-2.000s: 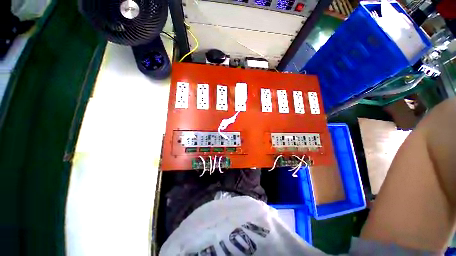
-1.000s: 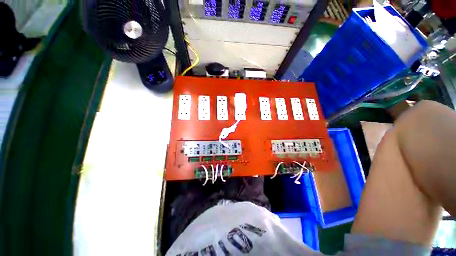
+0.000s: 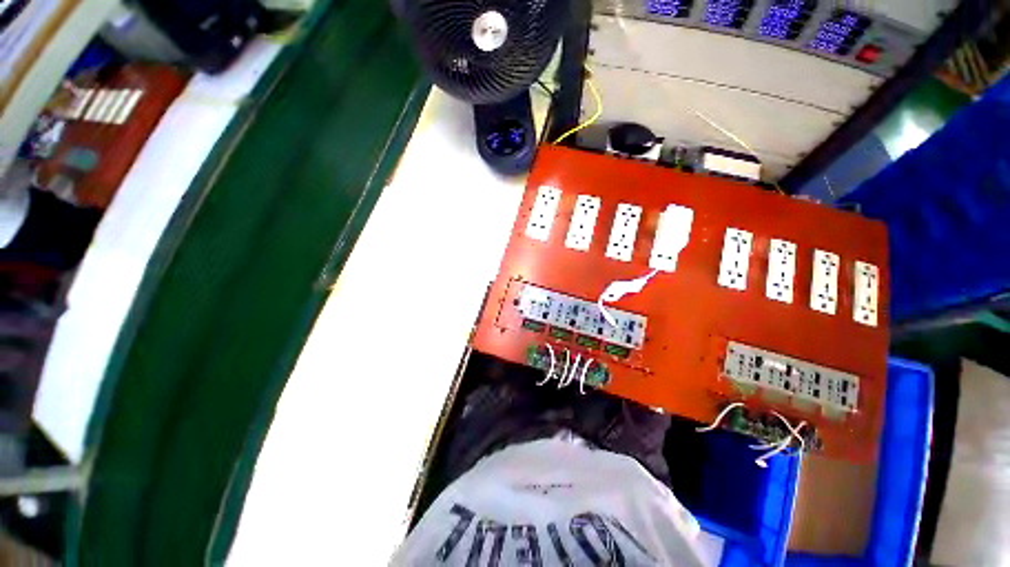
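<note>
The red-brown test board (image 3: 687, 299) lies across my lap. A white power adapter (image 3: 671, 235) stands on the fourth AC socket outlet from the left. Its white cable (image 3: 627, 290) runs down to the left output connector strip (image 3: 583, 316). The other AC socket outlets hold no adapter. The right output connector strip (image 3: 791, 377) has no adapter lead on it. Short white fixture wiring (image 3: 568, 366) shows at the board's front edge. Neither of my hands is in the picture.
A black fan (image 3: 488, 33) stands on the white side ledge (image 3: 366, 332), beside the green conveyor belt (image 3: 238, 255). A rack with purple-blue meters (image 3: 784, 20) is behind the board. A blue bin (image 3: 908, 465) with cardboard is at lower right. Another red-brown board (image 3: 111, 127) shows far left.
The view has turned to the left, so the board sits further right and tilted. My bare right arm, seen earlier at the right, is out of the picture. The adapter and cable have not moved.
</note>
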